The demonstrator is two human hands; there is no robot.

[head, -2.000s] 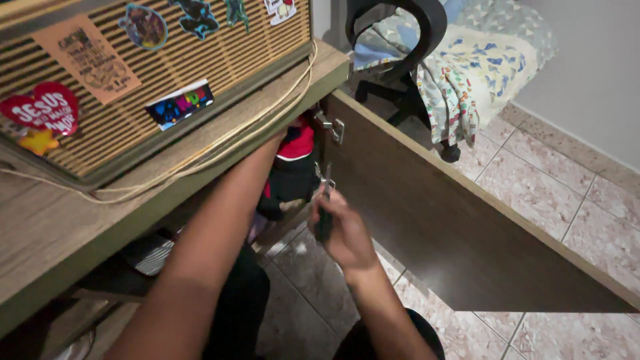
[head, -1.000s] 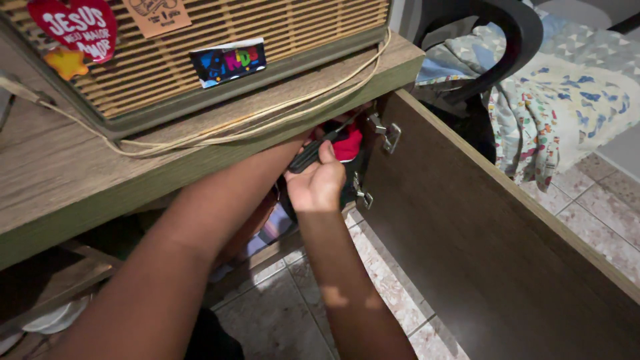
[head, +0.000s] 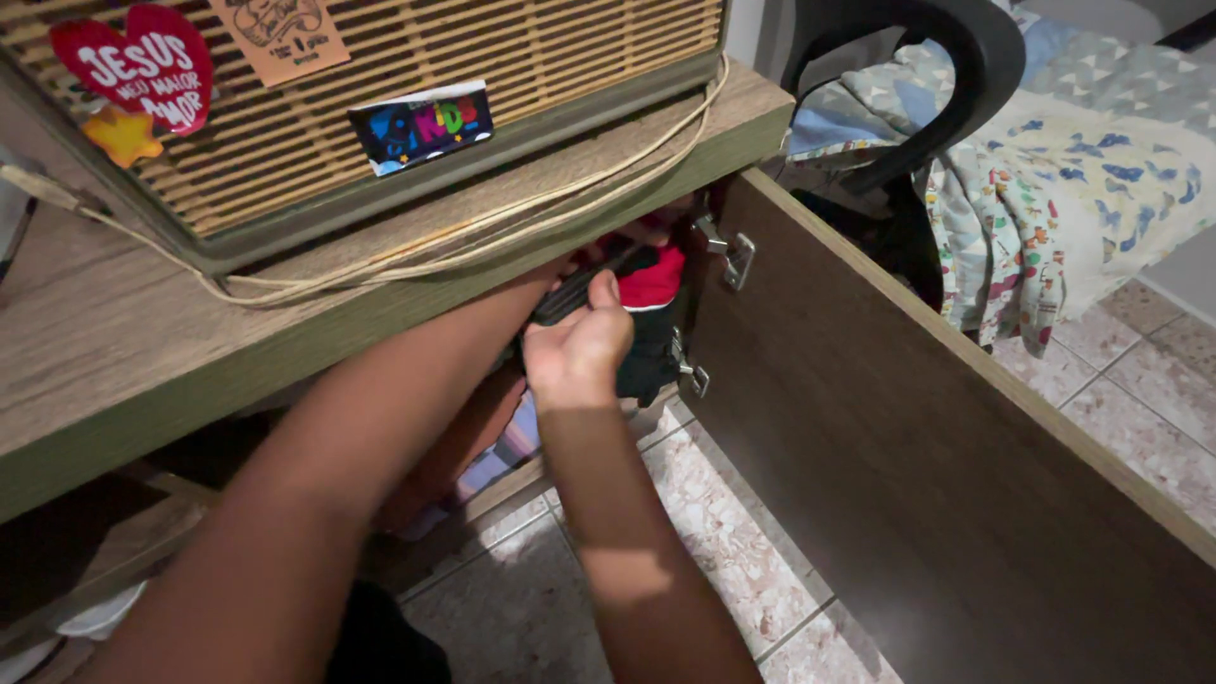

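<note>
My right hand is just inside the open cabinet, palm turned up, closed around a dark-handled hand tool that looks like pliers. Its head is out of clear sight. My left hand reaches under the countertop beside the tool; most of it is hidden, so its grip cannot be told. Red fabric and dark fabric lie just behind my right hand. To the right stands the wooden cabinet door, swung open, with an upper metal hinge and a lower one.
Above my arms, the wooden countertop bears a slatted box with stickers and a looped cable. Beyond the door are a black chair and a bed with patterned cloths. Tiled floor shows below.
Two seconds ago my right hand held the tool upright, lower and in front of the opening; it is now up inside, close under the countertop edge. The view has moved nearer.
</note>
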